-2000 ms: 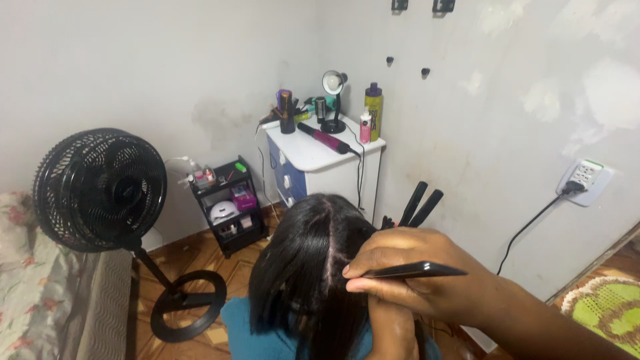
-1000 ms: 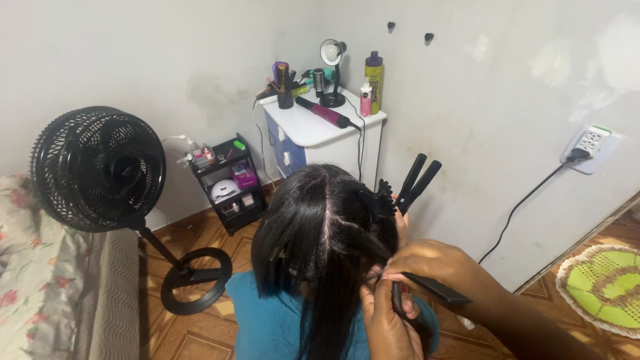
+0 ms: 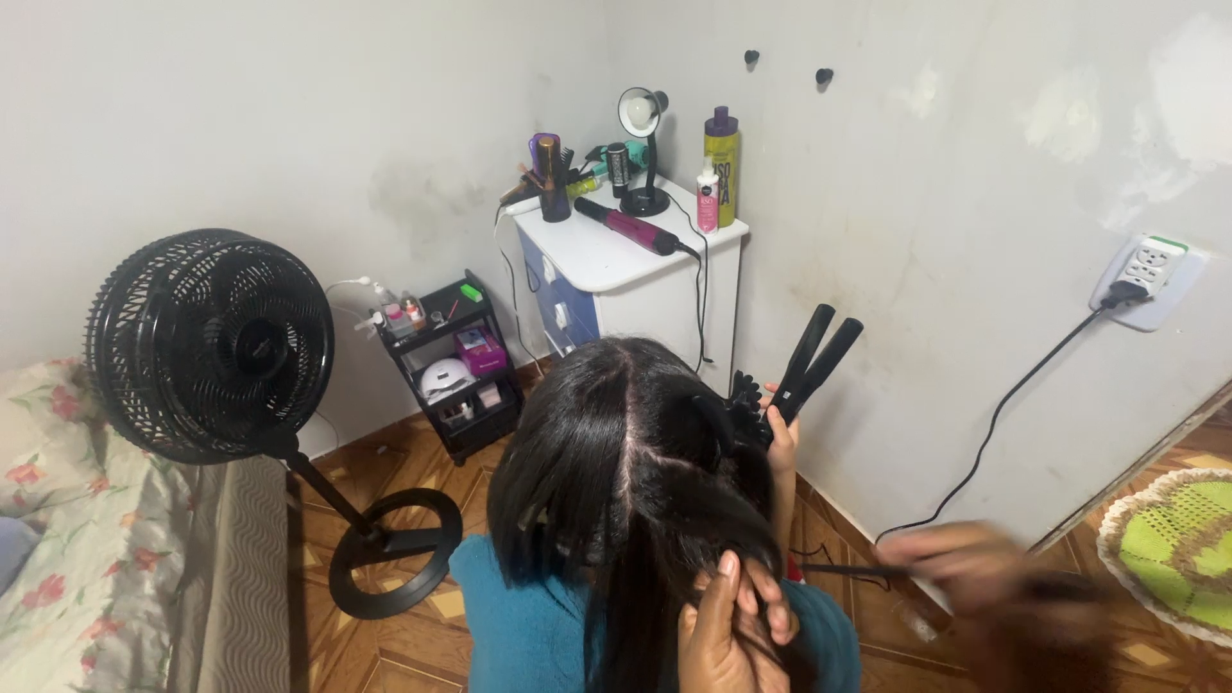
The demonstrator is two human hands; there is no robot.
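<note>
Below me sits a person with long, straight dark hair (image 3: 577, 433), parted down the middle, in a blue top (image 3: 515, 616). My left hand (image 3: 731, 626) grips a section of that hair at the back right of the head. Out to the right, my right hand (image 3: 972, 568) is blurred; a thin dark handle, seemingly of a comb (image 3: 857, 570), points left from it. A black hair clip (image 3: 746, 399) sits at the right of the head. The seated person's hand (image 3: 784, 433) holds a black flat iron (image 3: 818, 361) upright, its plates apart.
A black fan (image 3: 250, 346) stands at left by a bed with a floral cover (image 3: 106, 549). Ahead are a black shelf cart (image 3: 452, 375) and a white dresser (image 3: 616, 274) bearing a lamp (image 3: 652, 154), a hot-air brush (image 3: 630, 226) and bottles. A cord hangs from the wall outlet (image 3: 1145, 274).
My right hand has moved away from the hair to the right with the dark-handled tool. My left hand remains at the hair. The flat iron shows more fully beside the head than two seconds ago.
</note>
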